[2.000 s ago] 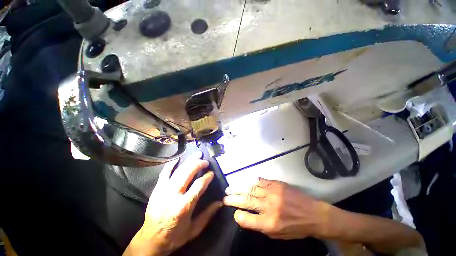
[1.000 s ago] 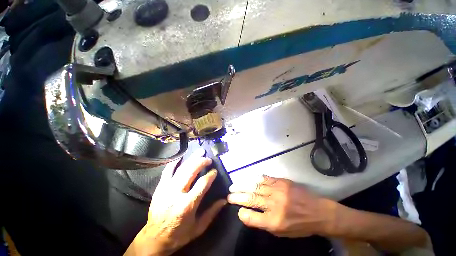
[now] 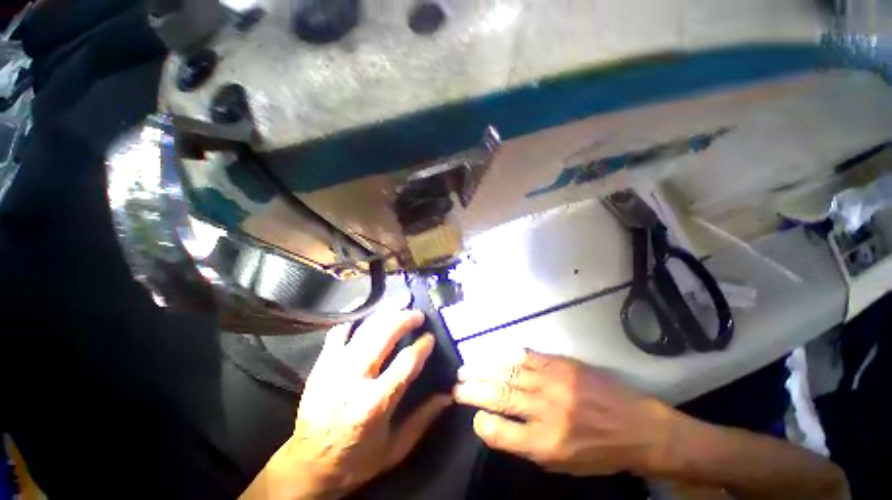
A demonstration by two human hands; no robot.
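Observation:
The black fabric garment piece lies under both hands and spreads left and down to the picture's lower edge. Its folded edge runs up to the presser foot in bright lamp light. My left hand lies on the cloth just below the foot, fingers spread, pressing it. My right hand pinches the folded edge at its fingertips, right of my left hand. The needle tip is lost in glare. The sewing machine fills the top.
Fabric shears lie right of the needle, beside a white paper strip and a thin white stick. A small accessory tray is at the right. A shiny curved guard stands at the machine's left end.
The machine and shears have shifted slightly in the picture as the camera moved. Both hands keep nearly the same place by the foot, with no clear change of hold.

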